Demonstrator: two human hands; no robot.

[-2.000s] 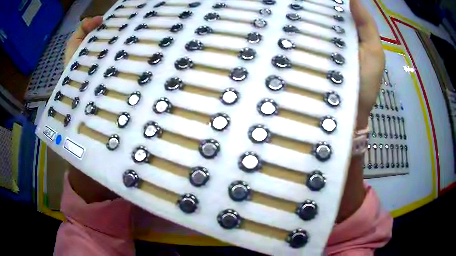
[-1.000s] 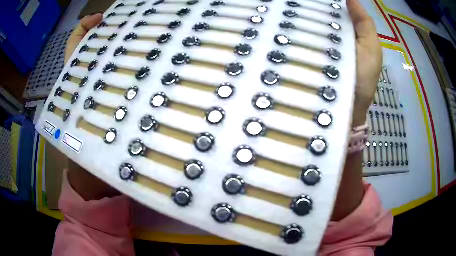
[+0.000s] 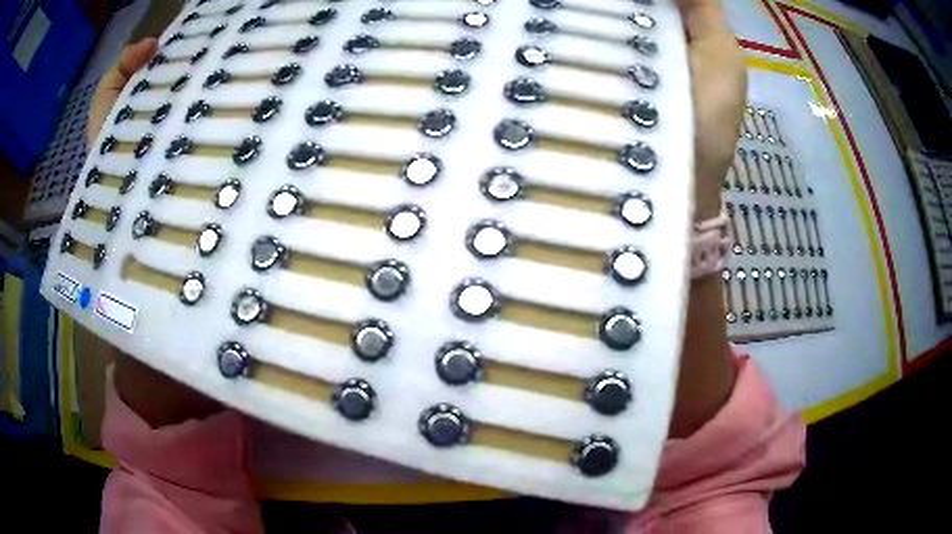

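Observation:
A white foam tray [image 3: 418,334] is held up tilted, filling the middle of the view. Dark silver round metal parts [image 3: 459,364] sit at the ends of its tan dumbbell slots in four columns. One slot end [image 3: 132,267] near the lower left is empty. Two small labels [image 3: 116,311] flank a blue dot [image 3: 85,298] at the left corner. My left hand [image 3: 127,71] grips the tray's far left edge, its fingers partly showing. My right hand [image 3: 715,94] holds the right edge, its fingertips hidden behind the tray.
Another loaded tray [image 3: 778,261] lies on the white table at the right, inside yellow tape [image 3: 887,302]. A further dotted tray [image 3: 65,156] lies at the upper left beside a blue bin [image 3: 47,63]. A dark-topped item [image 3: 903,94] is at the right edge.
The held tray and both hands have shifted left in view, and the tray's lower edge sits slightly higher than two seconds ago. The grip looks unchanged.

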